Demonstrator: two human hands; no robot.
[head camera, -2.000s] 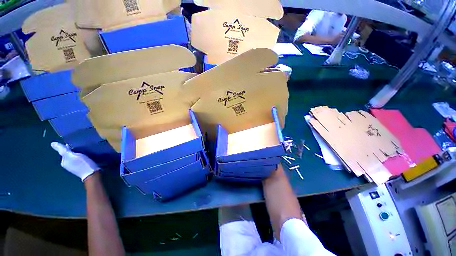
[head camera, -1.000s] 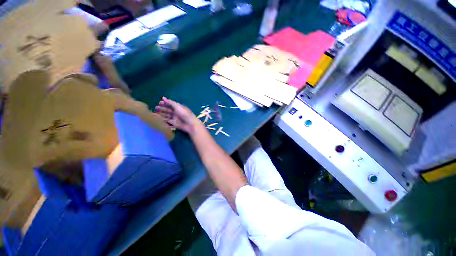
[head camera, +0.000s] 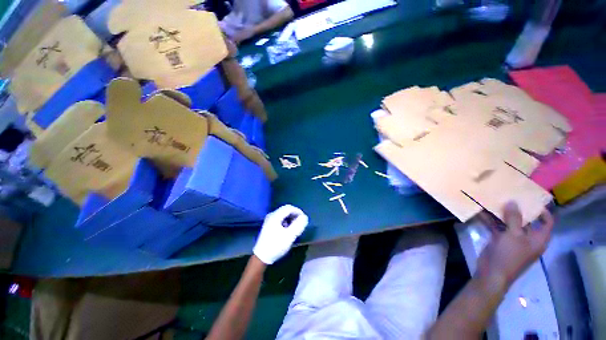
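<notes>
Flat brown die-cut blanks (head camera: 465, 139) lie on the bench at the right, with slots and rounded flaps. My bare right hand (head camera: 515, 242) grips the near right corner of the top blank. My white-gloved left hand (head camera: 280, 234) is over the bench's front edge, right of the blue boxes. Its fingers are curled towards the thumb around a dark gap, with nothing visible in them. Blue mailer boxes (head camera: 219, 182) with brown printed lids upright stand in stacks at the left.
Tan scraps (head camera: 335, 186) and a dark narrow strip (head camera: 353, 167) lie mid-bench. Red sheets (head camera: 558, 99) lie beyond the blanks. A yellow-edged white machine (head camera: 545, 319) stands at the lower right. Another person's arm (head camera: 256, 23) is across the bench. A metal post (head camera: 531, 43) rises at the back right.
My right hand has moved from beside the boxes to the blanks and taken hold of one. My gloved left hand, out of view one second ago, is now right of the boxes. The view has swung.
</notes>
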